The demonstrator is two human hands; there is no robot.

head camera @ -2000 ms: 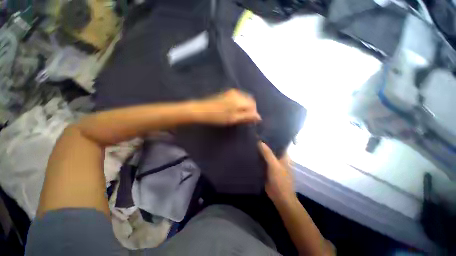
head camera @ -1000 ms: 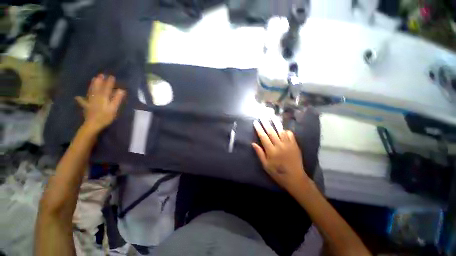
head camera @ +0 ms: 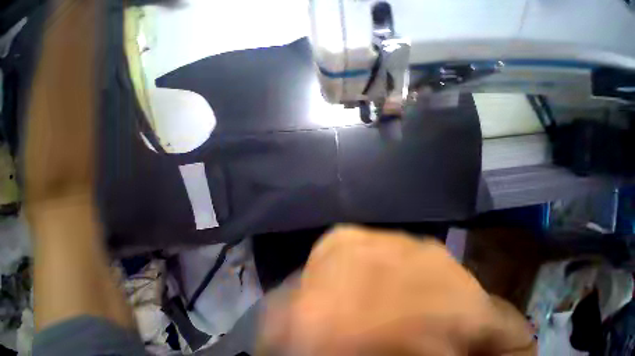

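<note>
The charcoal front panel [head camera: 278, 160] lies spread on the machine bed, its right part under the needle area. A white strip [head camera: 199, 196] lies on it at the left. A thin pale line crosses the panel near its middle. My left hand [head camera: 66, 167] is blurred at the left, its forearm running up over the cloth; its fingers cannot be made out. My right hand [head camera: 390, 292] is large and blurred, close to the camera, above the front edge; whether it holds anything cannot be told.
The white machine head [head camera: 348, 55] with a blue stripe stands at the top right. A dark tool [head camera: 542, 111] lies on the bed at right. Pale scraps [head camera: 146, 292] lie below left. A blue-edged bin [head camera: 581, 208] is below right.
My right hand has lifted off the panel and come close to the camera. My left arm has moved left and up. The panel lies flatter, extending further right in view.
</note>
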